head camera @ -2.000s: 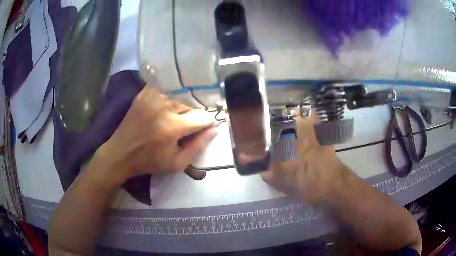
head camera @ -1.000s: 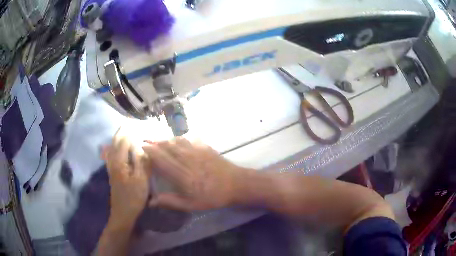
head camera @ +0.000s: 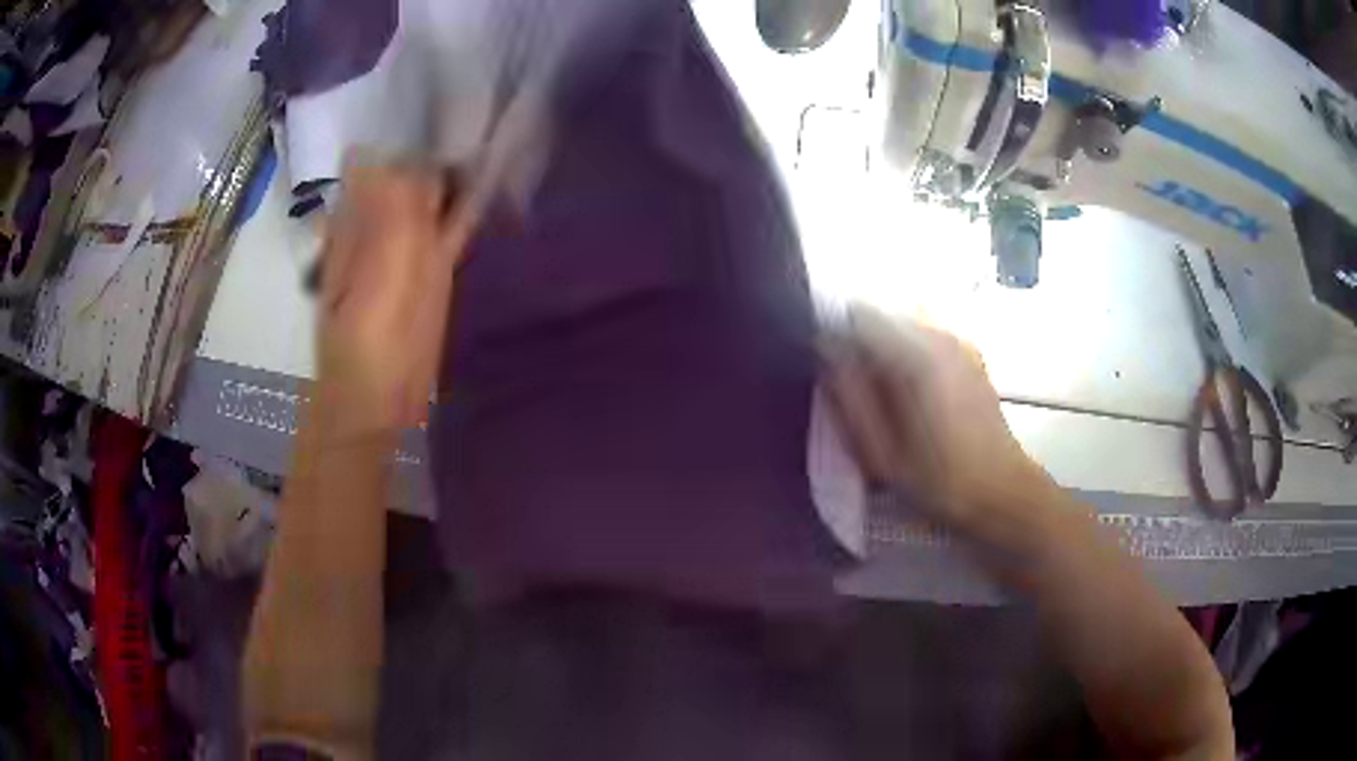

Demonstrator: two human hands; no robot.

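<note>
A large dark purple garment panel lies in front of me, left of the needle area, and hangs over the table's front edge. A paler side shows at its upper left and along its right edge. My left hand holds the panel's left edge. My right hand, blurred, is at its right edge; its fingertips are too blurred to tell the grip. The sewing machine head stands to the right, with the needle area in bright glare, apart from both hands.
Scissors lie right of the machine's needle area. A ruled grey border runs along the front edge. Cut pieces lie at the upper left. A red frame with cloth is at the lower left. A purple tuft sits on the machine.
The hands have come away from the needle area and moved apart. The panel now lies spread between them, dark side showing. The view has shifted, so the machine appears further right.
</note>
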